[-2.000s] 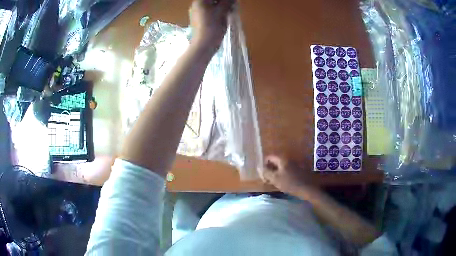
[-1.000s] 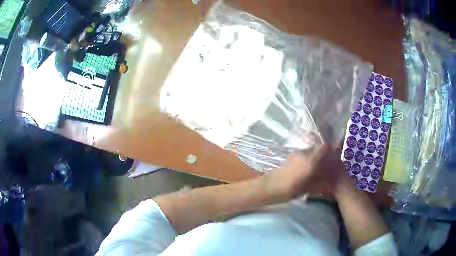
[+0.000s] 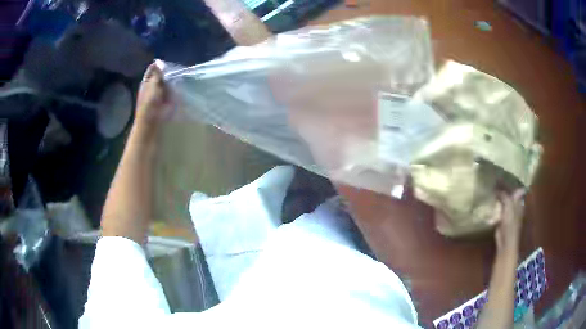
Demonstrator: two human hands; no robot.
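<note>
My left hand [image 3: 154,96] grips one end of a clear poly bag [image 3: 289,96] and holds it up at the left, stretched out past the table edge. The bag's other end lies by a cream shirt [image 3: 472,144], bunched and folded, with dark buttons showing. A white hang tag [image 3: 401,125] shows at the bag's end beside the shirt. My right hand [image 3: 511,209] is on the shirt's lower right edge, its fingertips partly hidden against the cloth. Whether the shirt is partly inside the bag is unclear.
The round sticker sheet [image 3: 530,276] lies at the lower right, partly behind my right forearm, with a turquoise binder clip [image 3: 519,313] on it. Packed garments [image 3: 565,305] are at the lower right edge. The wooden table [image 3: 398,244] curves away at right. Cluttered dark floor is at left.
The view has turned left. My hands have moved wide apart. The bag, flat on the table before, is lifted and stretched leftward, and the cream shirt now shows bunched at right.
</note>
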